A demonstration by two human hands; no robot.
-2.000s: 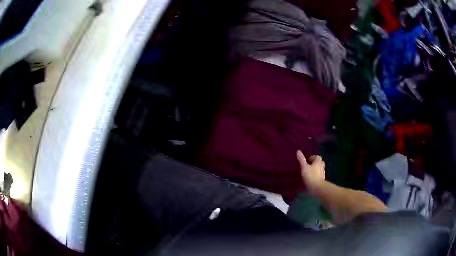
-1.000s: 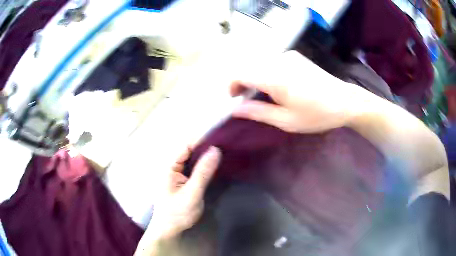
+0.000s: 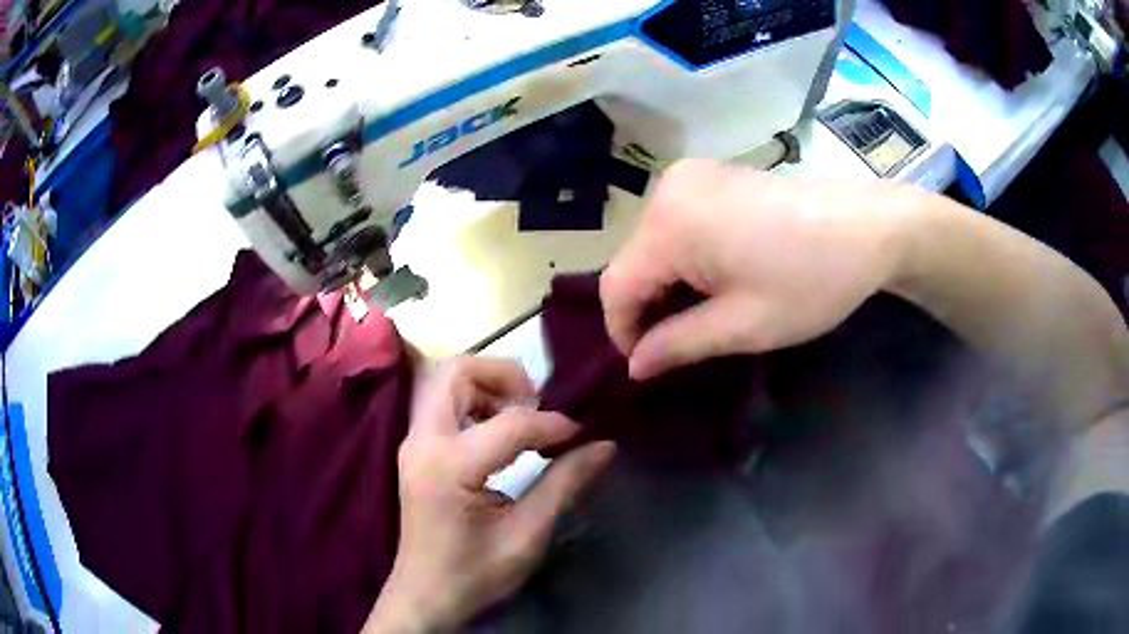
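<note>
My right hand (image 3: 731, 266) grips the upper edge of a dark maroon garment piece (image 3: 656, 409) in front of the machine bed. My left hand (image 3: 489, 477) pinches the same piece's left edge between thumb and fingers. The piece hangs toward my lap, where it is blurred. A second maroon garment (image 3: 235, 458) lies spread on the table at left, its upper end at the lit presser foot (image 3: 359, 297) of the white sewing machine (image 3: 495, 87). No hand is on that garment.
Black angular fabric pieces (image 3: 563, 173) lie under the machine arm. The white table (image 3: 136, 266) has blue strips. More maroon cloth (image 3: 223, 62) is behind the machine. A small framed panel (image 3: 882, 134) is right of the arm.
The view has swung from the maroon stack beside my lap to the machine. My right hand, earlier at the stack, and my left hand now hold a piece raised by the bed.
</note>
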